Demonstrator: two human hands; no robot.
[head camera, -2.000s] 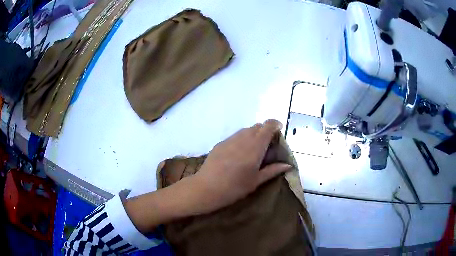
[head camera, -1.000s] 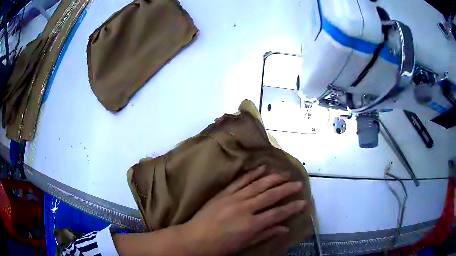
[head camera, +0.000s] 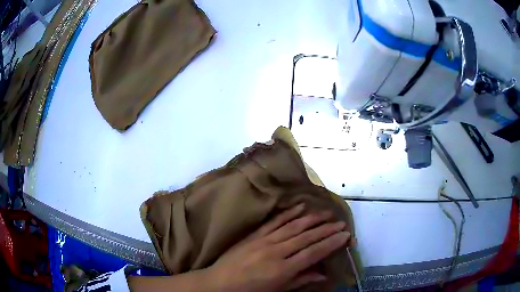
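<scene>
A brown pleated panel (head camera: 211, 214) with a lighter khaki margin along its right side lies at the near table edge. My left hand (head camera: 279, 248) rests flat on it, palm down, fingers a little apart and pointing right. A thin metal blade (head camera: 354, 265), likely of scissors, shows at the panel's lower right edge; the rest of it is hidden. My right hand is not in view. A smaller brown panel with a curved outline (head camera: 148, 60) lies apart at the upper left.
White sewing machine head (head camera: 393, 57) at upper right. Tweezers (head camera: 456, 168) and a black slotted tool (head camera: 477, 142) lie on its bed. A curled khaki strip (head camera: 454, 219) lies at right. Brown strips (head camera: 37, 85) lie far left. Measuring tape (head camera: 102, 236) runs along the front edge.
My left hand has gone from pinching the panel's upper right edge to lying flat on it. The panel's pleated edge now shows. The camera view has shifted, moving the machine left and up in frame.
</scene>
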